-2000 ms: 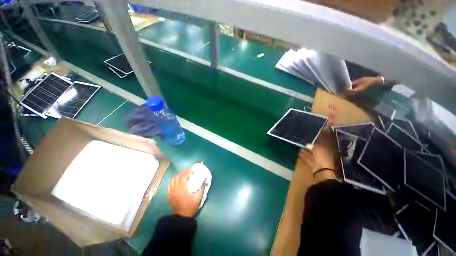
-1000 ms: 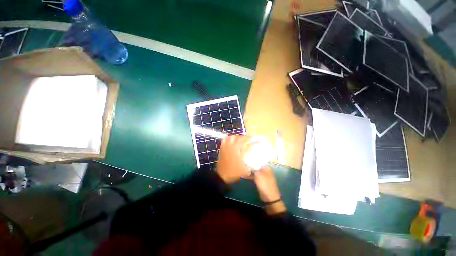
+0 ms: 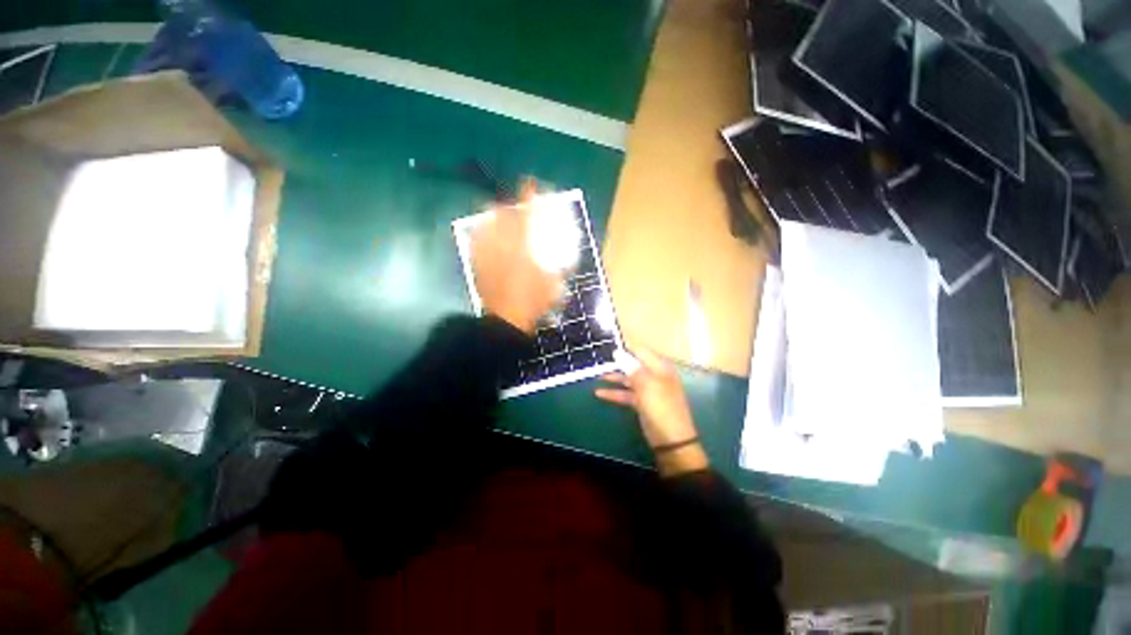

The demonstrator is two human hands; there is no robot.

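A solar panel (image 3: 573, 335) with a pale grid and white edge lies on the green bench in front of me. My left hand (image 3: 511, 267), motion-blurred, is over its upper left part. A bright white wad, the cleaning rag (image 3: 554, 238), shows at its fingers against the panel; glare hides its outline. My right hand (image 3: 651, 397) is at the panel's lower right corner, with fingertips on the corner and other fingers beside the near edge. A dark cord (image 3: 465, 170) lies just beyond the panel.
An open carton (image 3: 263, 279) with a white stack (image 3: 149, 248) is at left, a water bottle (image 3: 254, 75) behind it. At right, white sheets (image 3: 862, 347) lie beside a panel pile (image 3: 843, 62) on cardboard (image 3: 670, 186). An orange-yellow tape roll (image 3: 1052, 521) is at the right edge.
My hands, together over the panel's lower right a second ago, have separated. The left moved up and left across the panel with the rag; the right now touches the lower right corner.
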